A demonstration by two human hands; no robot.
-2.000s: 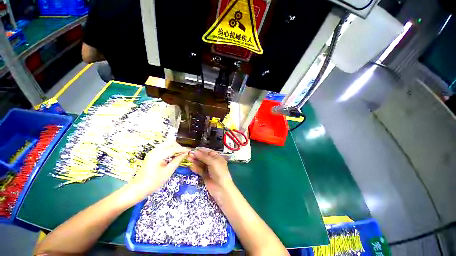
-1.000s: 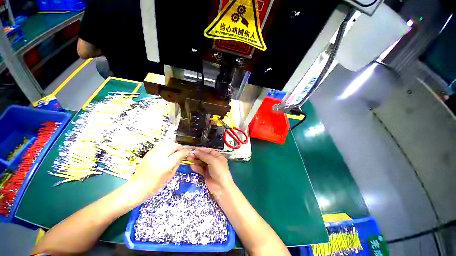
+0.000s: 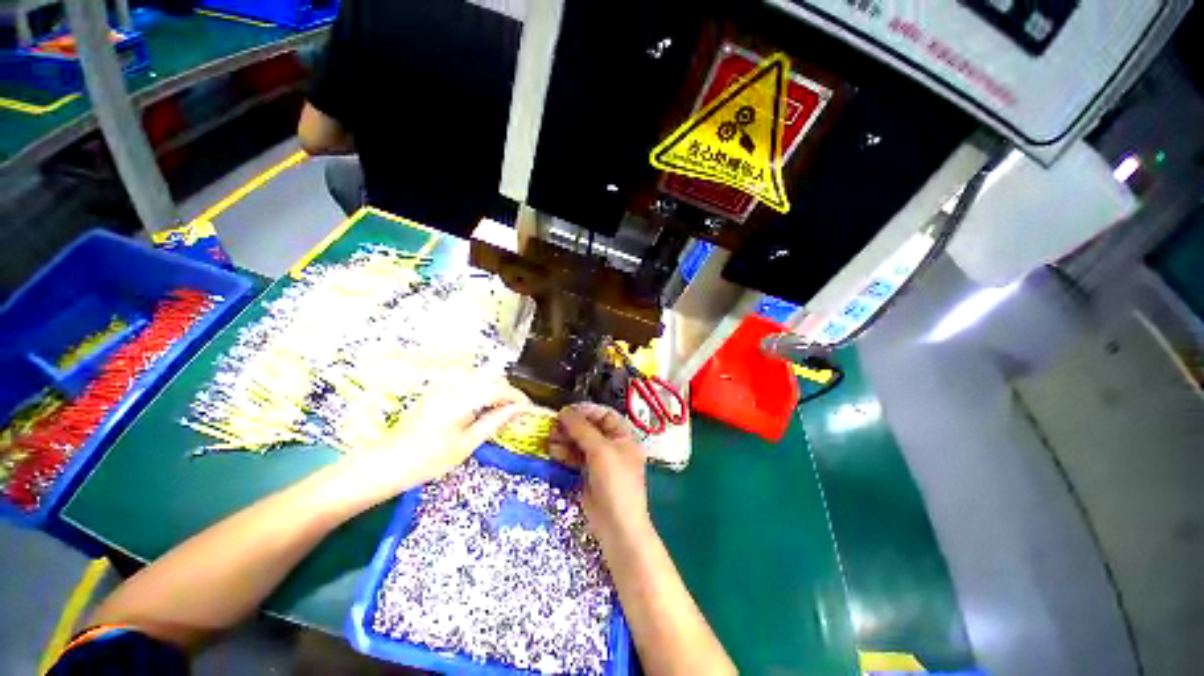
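Observation:
My left hand (image 3: 456,425) and my right hand (image 3: 602,452) are close together just in front of the dark die block (image 3: 561,357) of the press. The fingertips of both hands are pinched, but what lies between them is too small and blurred to tell. Yellow leads (image 3: 527,432) show between and behind the fingers. The blue terminal tray (image 3: 379,568), full of silvery-white bits, is below my hands. The wire pile (image 3: 357,346) of yellow and white leads lies left of the die.
Red-handled scissors (image 3: 656,403) lie right of the die, beside a red bin (image 3: 747,379). A blue parts bin (image 3: 82,386) with red and yellow leads is far left. A yellow warning label (image 3: 734,137) is on the press. A person's arm (image 3: 321,130) shows behind the bench.
The camera view has tilted and shifted, moving the scene right and bringing the press panel into view. My hands are slightly farther apart, with more yellow leads visible between them.

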